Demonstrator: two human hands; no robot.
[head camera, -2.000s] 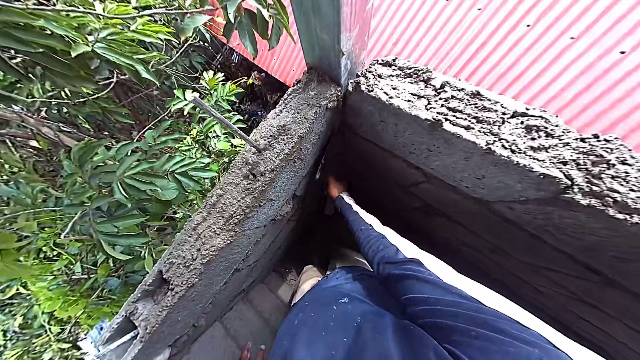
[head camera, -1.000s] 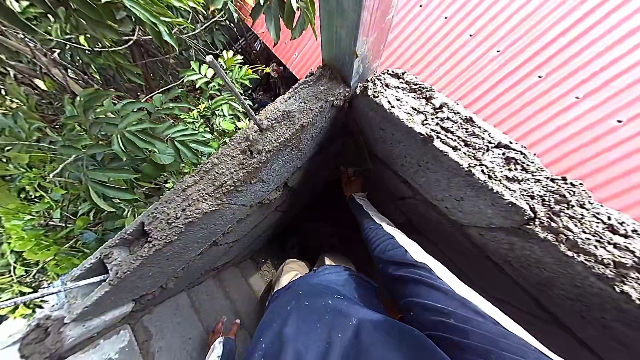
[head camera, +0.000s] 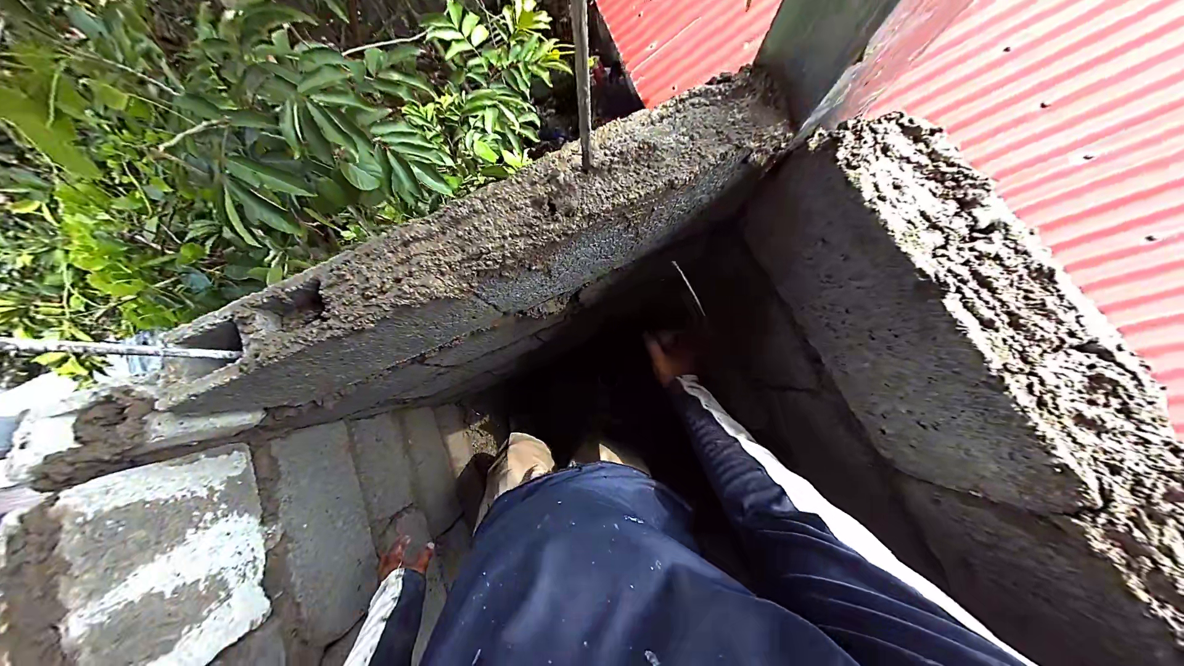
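My right hand (head camera: 673, 356) reaches down into deep shadow between two walls of concrete blocks. A thin, pale, curved strip or wire (head camera: 689, 289) shows just above it; whether the hand holds it cannot be told. The rough mortar-topped wall (head camera: 555, 199) runs across to the left, and the other block wall (head camera: 911, 305) stands to the right of my arm. My left hand (head camera: 405, 557) rests with fingers apart against the coursed blocks (head camera: 324, 518) at lower left, and nothing shows in it. The bottom of the corner is hidden in darkness.
An upright metal bar (head camera: 583, 88) sticks out of the left wall top, and another rod (head camera: 120, 349) juts over its open-ended block. A post (head camera: 823, 55) stands at the corner. Red corrugated metal sheeting (head camera: 1064, 139) lies beyond, with leafy branches (head camera: 305, 139) at upper left.
The view has turned. My left hand, at the bottom edge two seconds ago, now shows more fully against the blocks. A pale thin strip is now visible near my right hand.
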